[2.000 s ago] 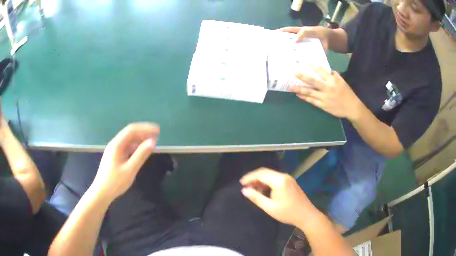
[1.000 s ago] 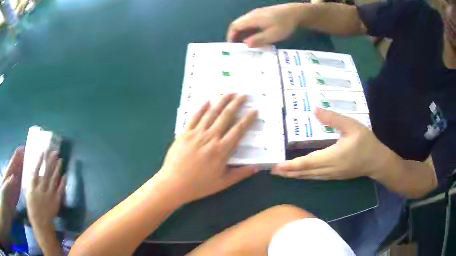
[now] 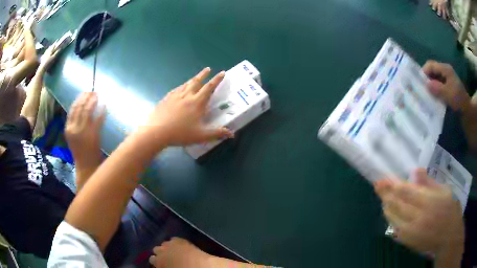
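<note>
Two white unit boxes with blue lettering lie side by side on the dark green table, slightly offset lengthwise. My left hand is over their left part, fingers spread across the top and thumb at the near side; it hides that part. My right hand is low at the bottom edge, below the table edge, with its fingers loosely apart and nothing visible in it. Its forearm is cut off by the picture's edge.
At right, another person's hands hold a tilted, blurred block of boxes; more boxes lie beneath. At left are a neighbour's hand, a black shirt and a black object with a cable. The table edge runs diagonally.
The view has turned left. My left hand has left the large block and is now on two unit boxes. The neighbour at right has raised and tilted a block.
</note>
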